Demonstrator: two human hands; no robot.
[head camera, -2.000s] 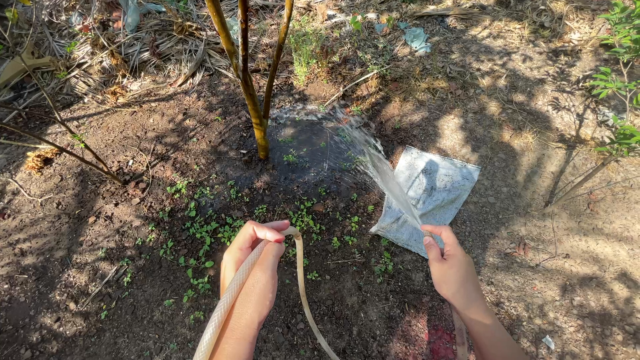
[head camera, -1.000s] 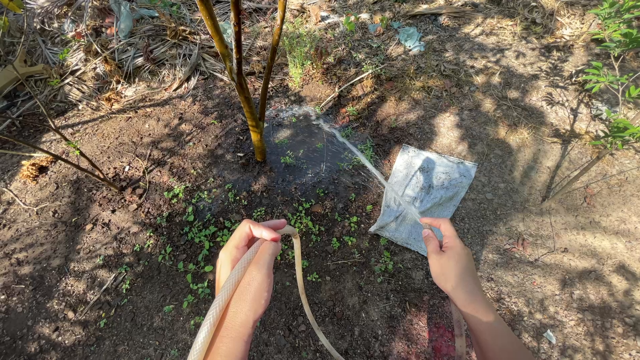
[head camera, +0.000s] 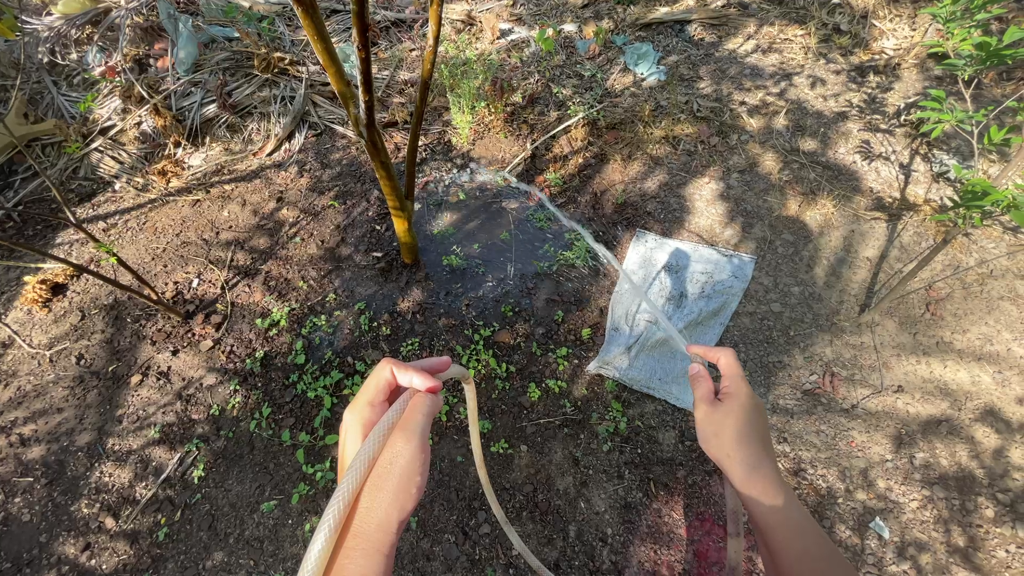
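Note:
My left hand (head camera: 392, 448) is closed around a pale braided garden hose (head camera: 352, 492), which bends over at the fingertips and drops in a loop below. At the right, my right hand (head camera: 732, 416) pinches the hose's end between thumb and fingers. A stream of water (head camera: 600, 248) runs from there up and left, over a white woven sack (head camera: 680, 296) lying on the soil, and lands in a muddy puddle (head camera: 500, 232). The puddle lies right beside the foot of a small tree with several yellowish-brown stems (head camera: 392, 192).
Small green seedlings (head camera: 320, 380) grow in the soil before the puddle. Dry palm leaves (head camera: 216, 104) and plastic scraps (head camera: 644, 62) lie at the back. Bare thin branches (head camera: 96, 276) stick up at the left, and a leafy sapling (head camera: 920, 264) stands at the right.
The water spread into a wide fan two seconds ago; now it is a narrow stream. Both hands keep about the same places on the hose.

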